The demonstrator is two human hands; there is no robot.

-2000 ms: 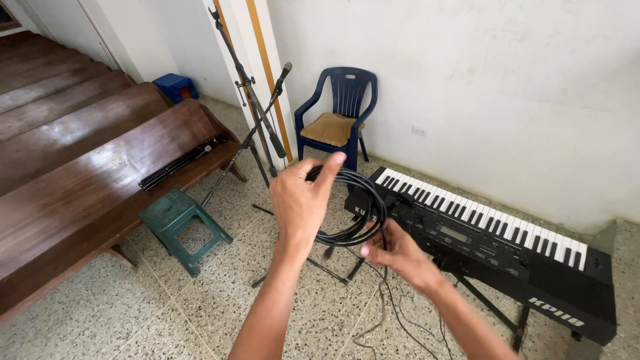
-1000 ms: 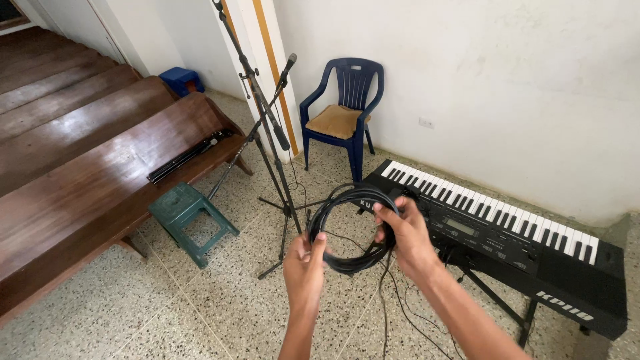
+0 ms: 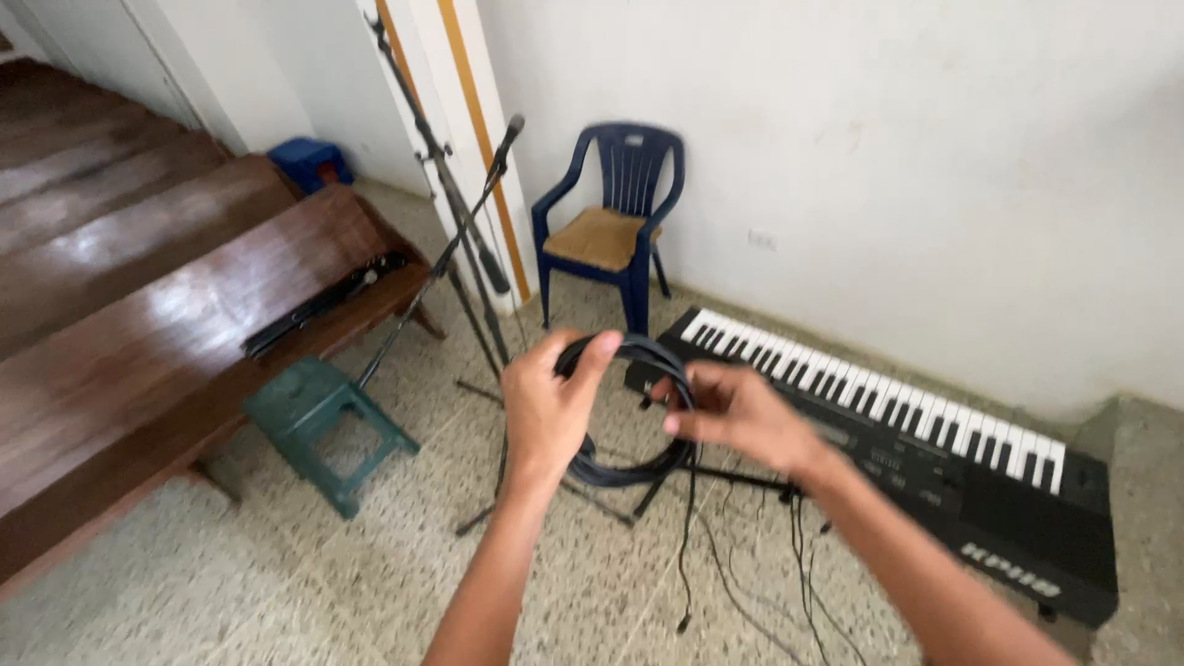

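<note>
A coil of black cable [image 3: 615,476] hangs in front of me between my two hands. My left hand [image 3: 555,398] grips the coil's upper left side, thumb over the loops. The fingers of my right hand [image 3: 731,412] close around its right side. One end of the cable dangles below the right hand, with a dark connector [image 3: 684,624] at its tip. Behind the coil, to the right, lies a black electronic keyboard [image 3: 869,407] on a stand.
Two microphone stands [image 3: 449,185] rise behind my left hand, one bearing a microphone [image 3: 509,134]. Beyond are a blue plastic armchair [image 3: 634,176] with a tan cushion [image 3: 595,238] and a wall. Left are a green plastic stool [image 3: 301,398] and wooden benches [image 3: 185,296]. Thin cables [image 3: 805,573] trail under the keyboard.
My left hand has moved from the coil's lower left, where it was a second ago, to its upper left. A cable end with a connector now shows hanging below the right hand.
</note>
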